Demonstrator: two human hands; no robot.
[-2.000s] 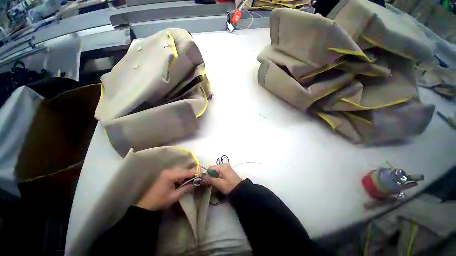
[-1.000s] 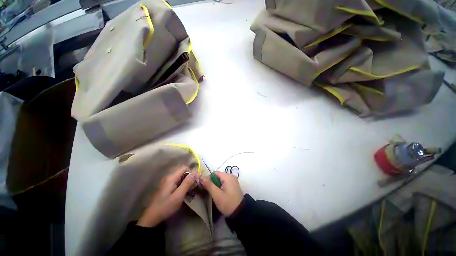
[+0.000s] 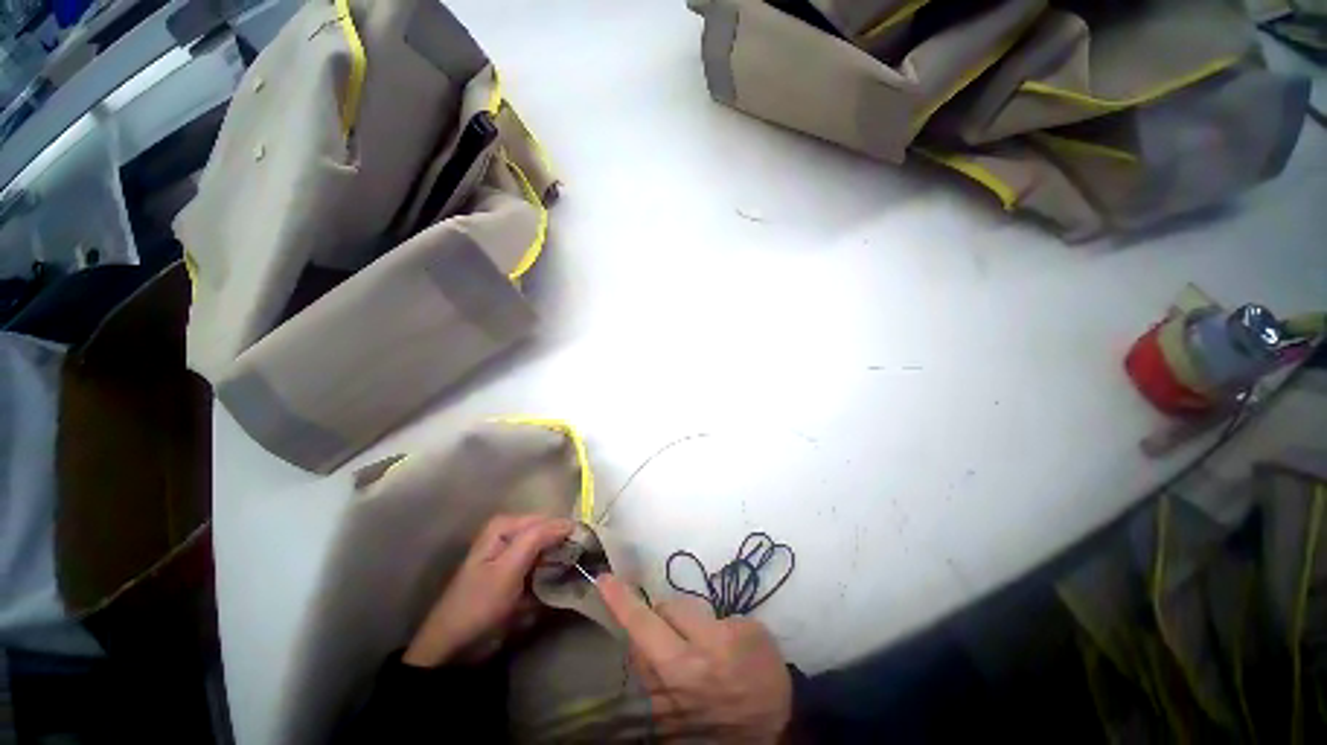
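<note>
A beige fabric cover [image 3: 437, 502] with yellow edging lies over the table's near edge. My left hand [image 3: 488, 590] pinches the cover beside a small opened fold at its corner. My right hand [image 3: 706, 670] is closed on a hand tool [image 3: 585, 574]. Only its thin metal shaft shows, its tip at the dark opening of the fold. The handle is hidden in my palm. A bundle of looped dark cord [image 3: 735, 579] lies on the table beyond my right hand. A thin thread curves up from the corner.
Folded beige covers lie on the white table [image 3: 728, 335] at the left [image 3: 364, 320] and upper right [image 3: 1019, 109]. A red pot with a metal-topped item [image 3: 1186, 364] stands near the right edge. An open brown box [image 3: 131, 437] is left of the table. More fabric hangs lower right.
The view has shifted. My right hand has turned and moved lower. The green handle has gone out of sight, and the shaft points into the fold. More of the cord bundle shows.
</note>
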